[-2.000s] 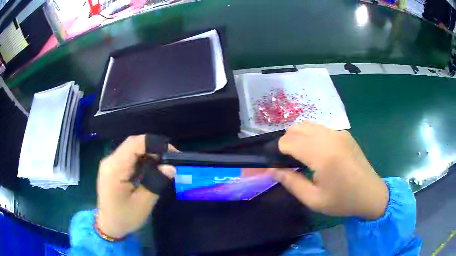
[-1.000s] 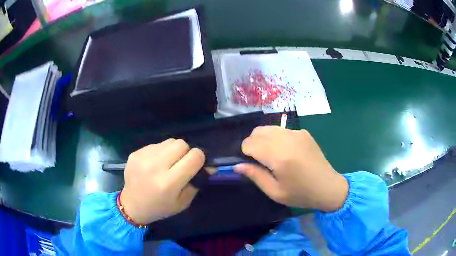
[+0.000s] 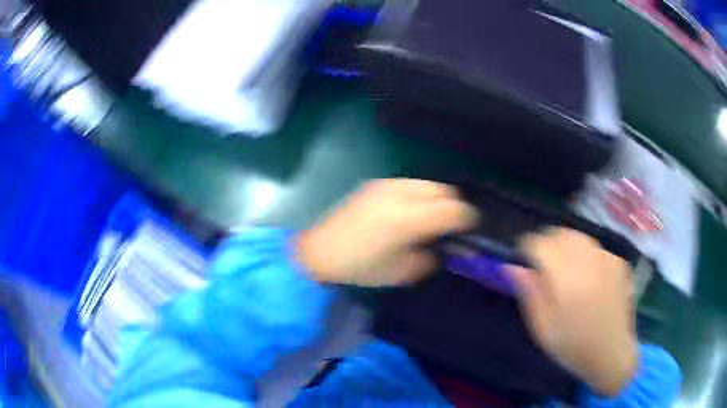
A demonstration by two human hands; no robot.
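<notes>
The frame is blurred by motion. A thin dark tablet unit [image 3: 488, 269] with a strip of purple screen showing is held between my two hands, above a black work tray [image 3: 462, 323]. My left hand [image 3: 383, 233] grips its left end, and my right hand [image 3: 580, 303] grips its right end with fingers and thumb. Most of the screen face is hidden by the tilt of the unit and by my hands.
A black foam stack [image 3: 486, 111] with a dark screen [image 3: 510, 52] on a white sheet stands behind. White sheets [image 3: 231, 64] are stacked at upper left. Red small pieces [image 3: 634, 205] lie on white paper [image 3: 677, 231] at right. A blue tote [image 3: 131, 211] with white-edged units [image 3: 143, 279] is at lower left.
The view has swung left and down, so the bench things sit further right and the blue tote has come in. Both hands still hold the tablet unit, with more purple screen showing than one second ago.
</notes>
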